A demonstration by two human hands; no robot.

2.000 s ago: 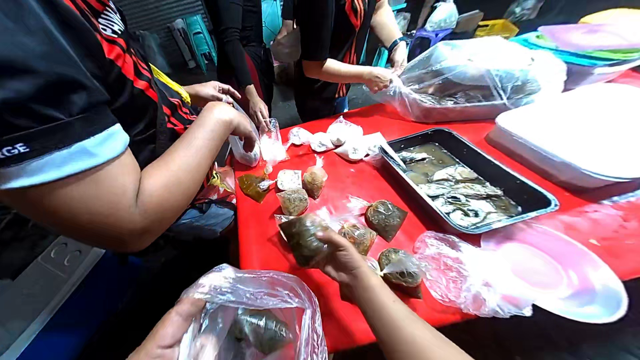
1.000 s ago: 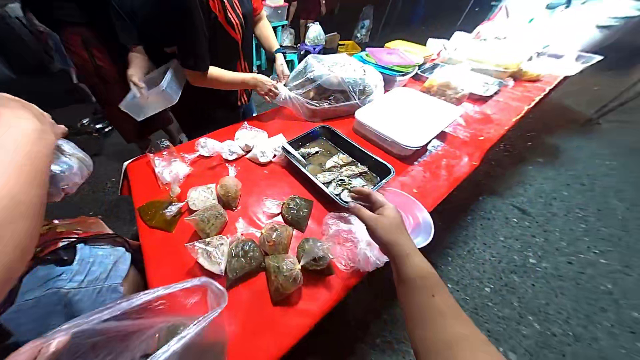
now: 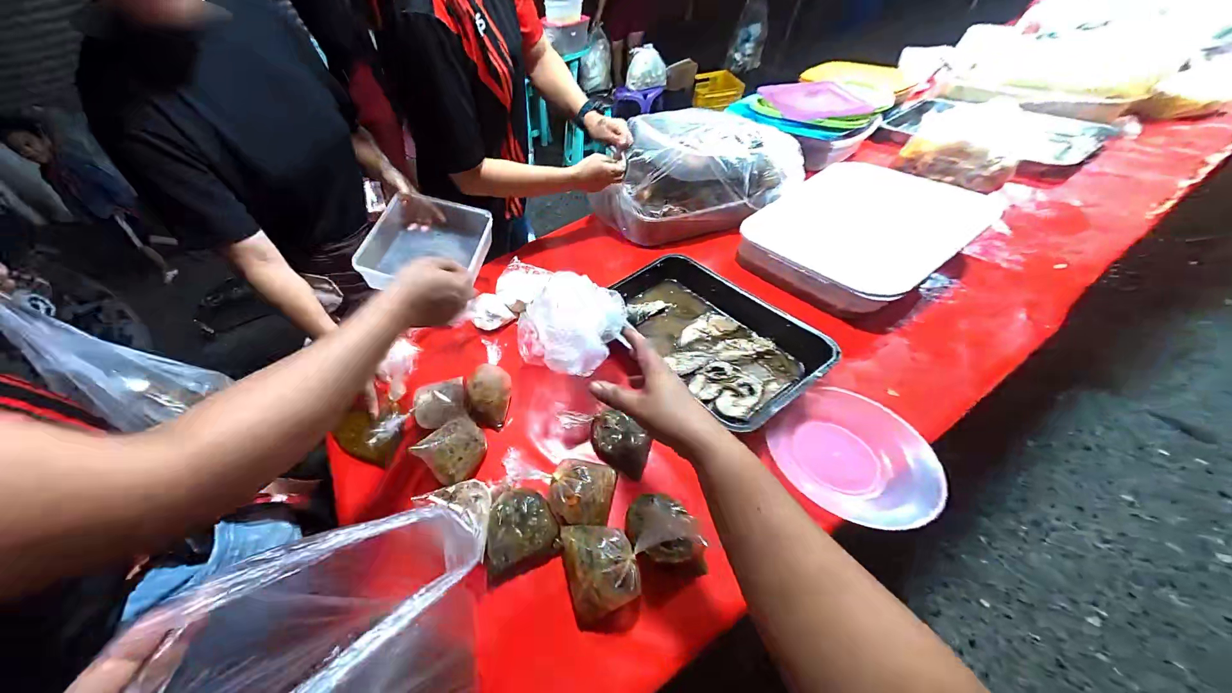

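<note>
My left hand [image 3: 135,659], at the lower left edge, holds a large clear plastic bag [image 3: 385,587] with its mouth spread. My right hand [image 3: 654,390] reaches over the red-covered table [image 3: 914,361], fingers apart, beside a crumpled white plastic bag [image 3: 573,322]; whether the fingertips touch it I cannot tell. Right of that hand lies a black tray [image 3: 823,356] of fish pieces in liquid. Several small knotted plastic bags of dark food [image 3: 599,568] sit in front of me. A pink translucent plate [image 3: 847,457] overhangs the table's near edge.
A person's arm [image 3: 241,433] crosses from the left above the table. Another person holds a clear plastic container [image 3: 423,241]; a third grips the plastic over a bagged tray [image 3: 703,183]. A white-lidded container [image 3: 871,231] and stacked colored lids [image 3: 818,101] stand farther back.
The small bag that my right hand held two seconds ago is out of it. The crumpled clear bag beside the plate has left that spot. A person's arm now reaches across from the left.
</note>
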